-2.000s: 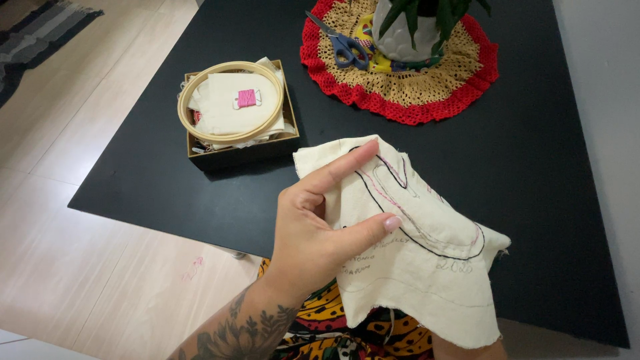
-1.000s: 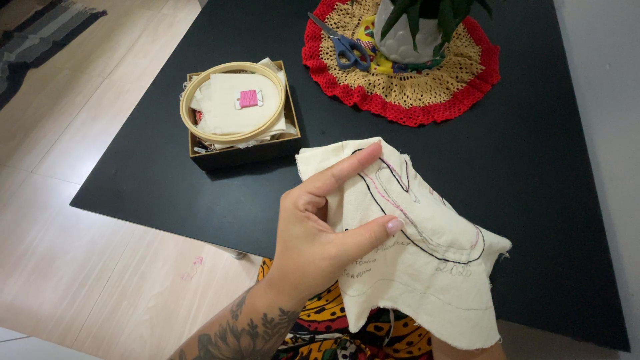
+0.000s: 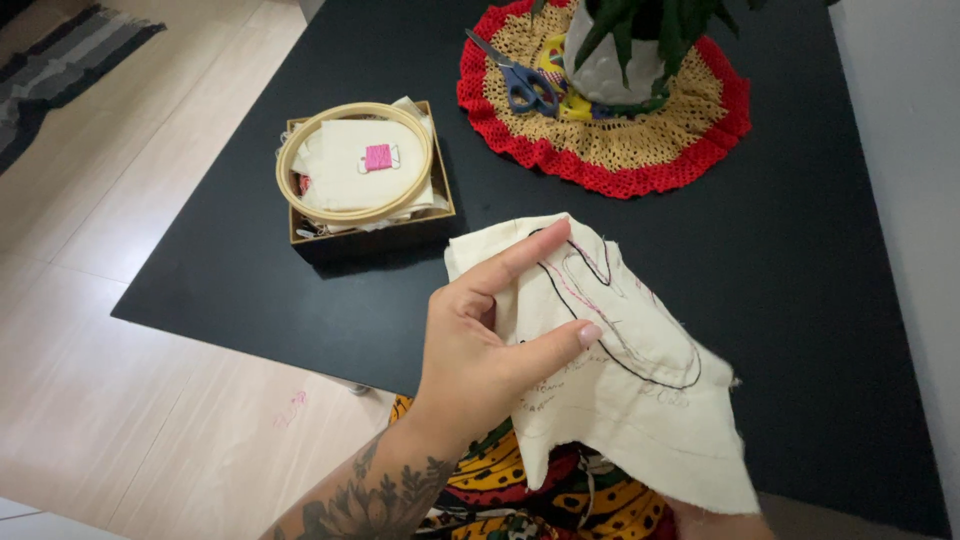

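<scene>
My left hand [image 3: 487, 337] is at the centre, thumb and index finger spread over the front of a cream cotton cloth [image 3: 637, 427], its other fingers out of sight behind the cloth. Black and pink stitched outlines, pencil lines and faint handwriting mark the fabric. One edge hangs loose over my lap. Of my right arm only a bit of forearm [image 3: 712, 521] shows at the bottom; the hand itself is hidden under the cloth. No needle can be made out.
On the black table [image 3: 765, 247] stands a box [image 3: 375, 238] of fabric and threads, topped by a wooden embroidery hoop [image 3: 429, 161] and a pink floss bobbin [image 3: 380, 157]. Blue-handled scissors [image 3: 529, 86] rest on a red-edged crocheted doily [image 3: 622, 180] beside a white plant pot [image 3: 607, 60].
</scene>
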